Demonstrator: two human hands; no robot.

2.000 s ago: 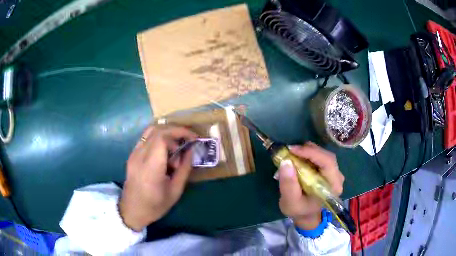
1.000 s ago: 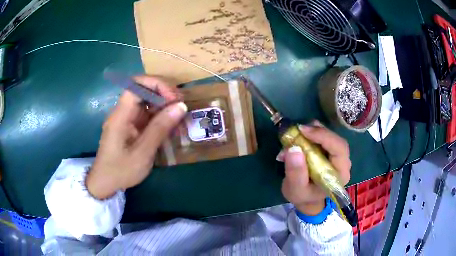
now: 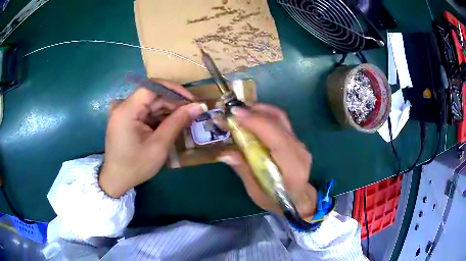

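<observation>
The watch housing [image 3: 208, 130], a rounded square with a pale rim and dark parts inside, lies on the brown holding fixture [image 3: 196, 157]. My left hand [image 3: 145, 130] pinches the grey tweezers [image 3: 166, 92], its fingertips at the housing's upper left edge. My right hand [image 3: 276, 153] is closed around the yellow soldering iron [image 3: 254, 152] over the fixture's right part, and a fingertip is near the housing's lower right edge. The iron's tip points up and left over the brown sheet [image 3: 168, 30], away from the housing. The right hand is slightly blurred and hides part of the fixture.
Solder wire [image 3: 110, 43] arches from the left edge toward the fixture. Tiny brown bits [image 3: 240, 41] lie on the sheet. The tip cleaner tin [image 3: 334, 97], the fume fan [image 3: 324, 20] and white paper [image 3: 397, 61] stand to the right. A red crate [image 3: 375, 209] is below the bench edge.
My right hand has moved left with the iron, from beside the fixture to over it. My left hand has shifted slightly right, and the tweezers now lie closer to the housing.
</observation>
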